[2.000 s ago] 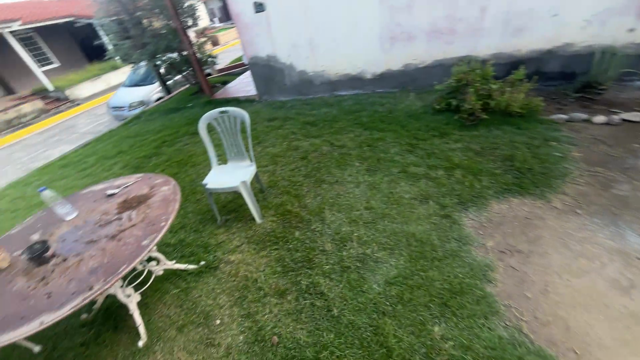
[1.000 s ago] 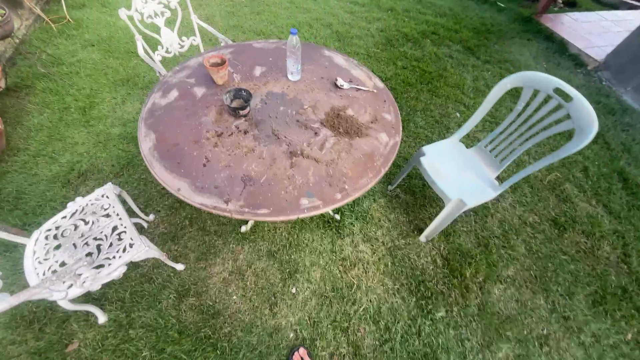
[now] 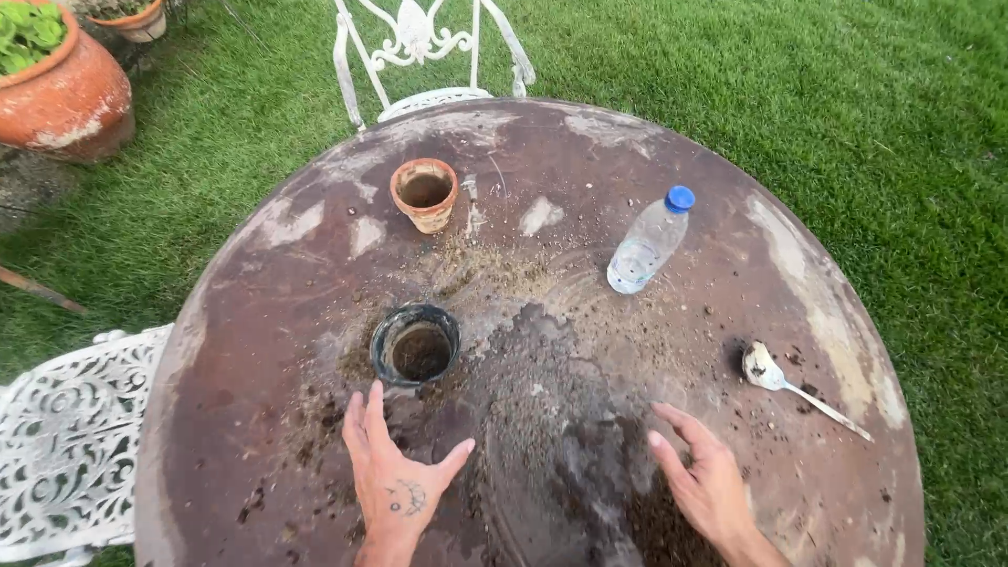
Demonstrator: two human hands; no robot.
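My left hand (image 3: 398,472), fingers spread and holding nothing, is just below a small black plastic pot (image 3: 383,346) with soil in it. My right hand (image 3: 701,472) is empty too, fingers apart, over the dark soil (image 3: 657,520) at the near side of the round table (image 3: 228,378). Farther back stands a small terracotta pot (image 3: 429,214). A clear plastic bottle (image 3: 647,242) with a blue cap stands right of centre, with some water low inside. A soil-stained metal spoon (image 3: 823,405) lies at the right.
Loose soil and a wet patch (image 3: 535,378) cover the middle of the tabletop. A white ornate metal chair (image 3: 417,39) stands behind the table, another (image 3: 71,441) at the left. A large terracotta planter (image 3: 71,94) is at the upper left, on grass (image 3: 709,63).
Both my hands have come into view over the table. The view has moved in close to the tabletop; the pale plastic chair seen at the right earlier is out of view.
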